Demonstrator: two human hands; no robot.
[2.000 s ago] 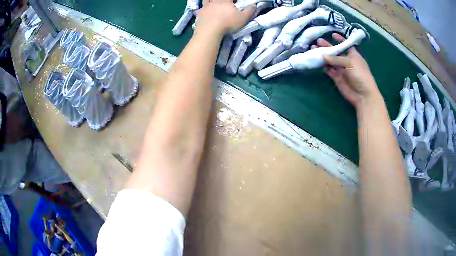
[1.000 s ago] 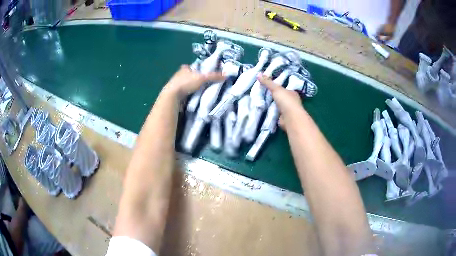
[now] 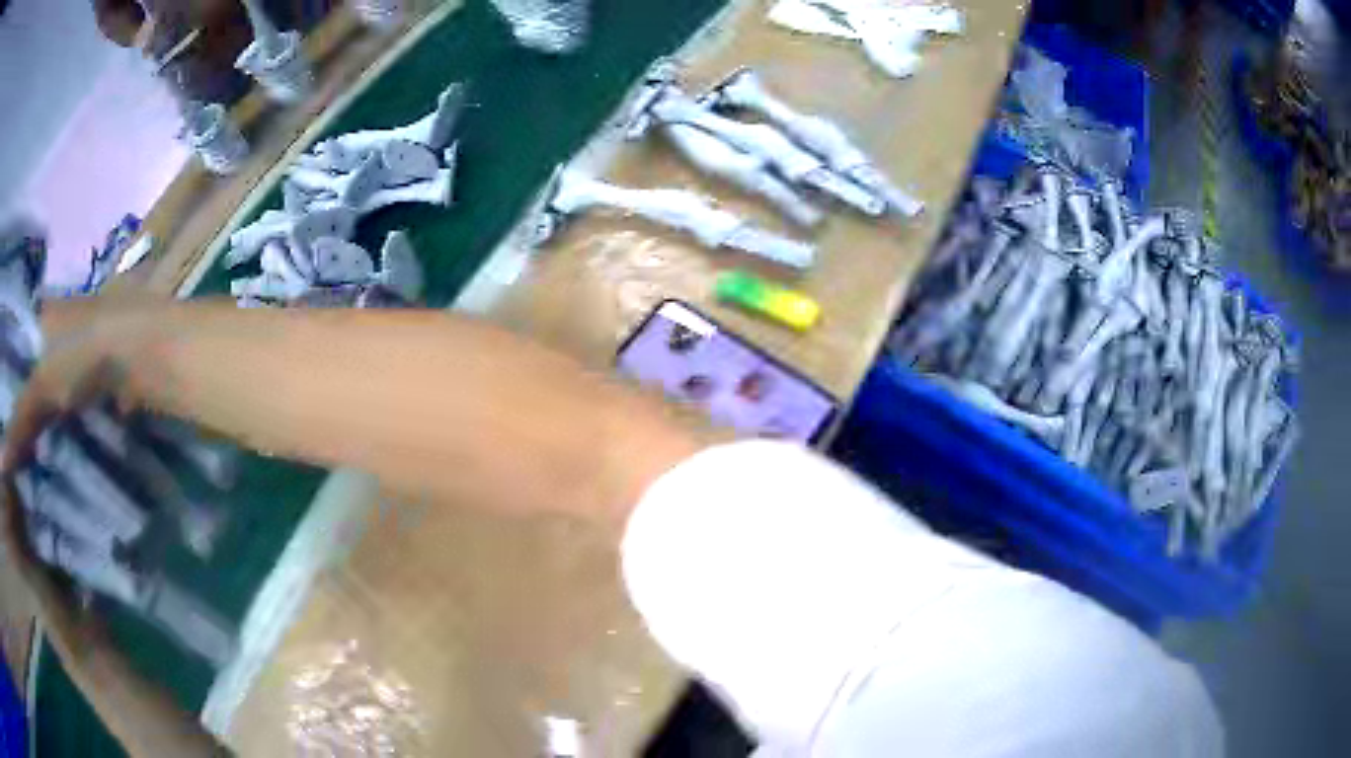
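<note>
A blurred pile of white-grey leg pieces (image 3: 104,511) lies on the green belt at the far left. My right arm reaches across the view to it, and my right hand (image 3: 67,356) is blurred at its upper side near the left edge. My left forearm rises from the bottom left corner. My left hand (image 3: 18,474) is blurred and partly cut off at the left edge beside the pile. Whether either hand grips a piece cannot be told. A second group of leg pieces (image 3: 334,208) lies farther along the belt.
On the bench (image 3: 489,637) are several leg pieces (image 3: 756,148), a yellow-green bar (image 3: 766,301), a lit phone (image 3: 726,370) and thin white parts (image 3: 882,27). A blue crate (image 3: 1022,474) full of leg pieces stands at the right. Another person's hand (image 3: 193,30) is at the top left.
The view has swung right, so the pile and my hands now sit at the left edge. The phone, yellow-green bar and full crate have come into view; the ruffled pieces have left it.
</note>
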